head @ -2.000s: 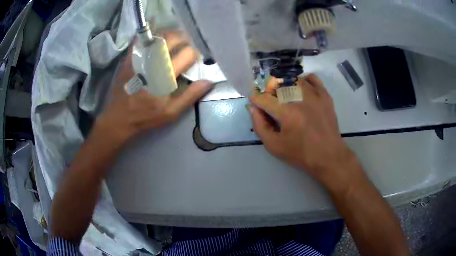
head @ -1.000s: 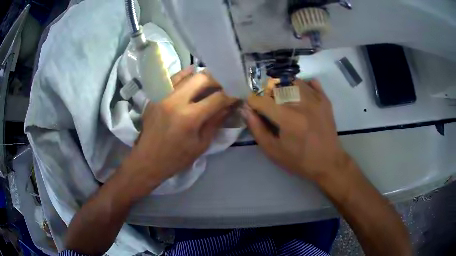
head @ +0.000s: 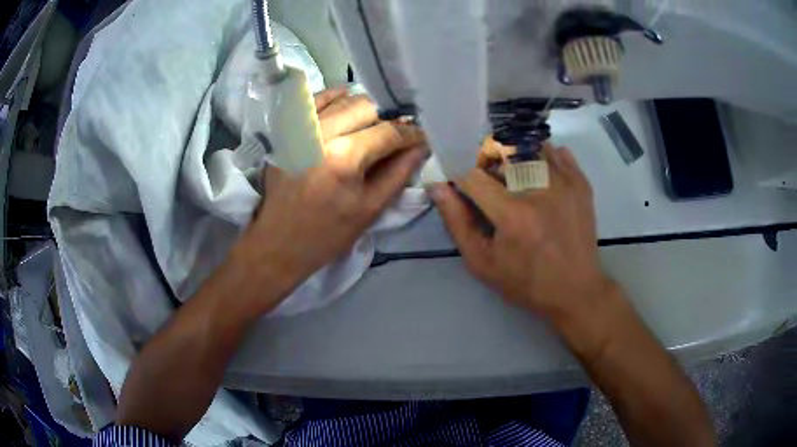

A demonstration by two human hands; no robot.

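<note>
A white garment piece (head: 144, 166) lies crumpled on the left of the machine bed and hangs off its front left edge. My left hand (head: 336, 179) holds a fold of it beside the machine head, fingers bent and thumb toward the needle area. My right hand (head: 524, 227) is at the right of the needle area, its thumb and forefinger at the end of the same cloth fold. The sewing machine head (head: 441, 87) hides the needle and presser foot. The tension assembly with its ribbed cream knob (head: 527, 175) stands over my right hand.
A lit machine lamp (head: 293, 118) on a gooseneck hangs by my left hand. A second ribbed knob (head: 592, 59) sits higher on the head. A black phone (head: 692, 148) and a small grey metal bar (head: 621, 137) lie on the bed at right. Bins with scraps stand at far left.
My left hand has moved right from the lamp to the needle area and now holds cloth. The garment has come over the slide cover. My right hand has stayed nearly in place. The view has shifted slightly.
</note>
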